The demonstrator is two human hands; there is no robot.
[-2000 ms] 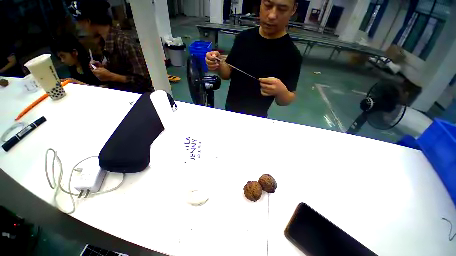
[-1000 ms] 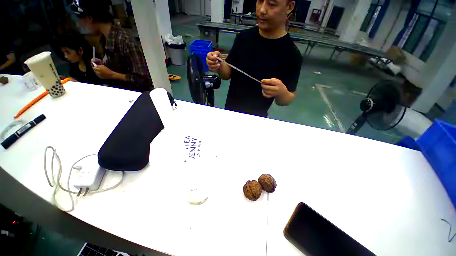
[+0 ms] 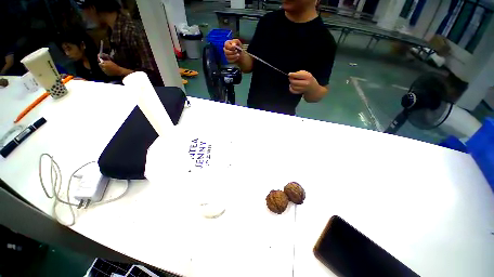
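Observation:
Neither of my hands is in view. Nearest in front of me is the raised white shelf point(image 3: 244, 238). A dark smartphone point(image 3: 360, 250) lies at its near edge, cut off by the picture's bottom. Two walnuts point(image 3: 285, 198) lie touching each other left of the phone. A small round whitish thing point(image 3: 212, 210) lies further left. Dark gridded solar panels point(image 3: 111, 268) show partly below the shelf at the bottom left.
A black case point(image 3: 130, 142), a white charger with cable point(image 3: 91, 188), a marker pen point(image 3: 23, 137), an orange stick point(image 3: 42, 99) and a drink cup point(image 3: 45, 73) lie or stand at left. Across the shelf, a person point(image 3: 291, 51) stretches a thin strip. Fans and blue crates point(image 3: 482, 146) are beyond.
The view has tilted down and shifted slightly, so the standing person's face is mostly cut off and more of the panels shows below. The shelf items look unmoved. The strip stays stretched.

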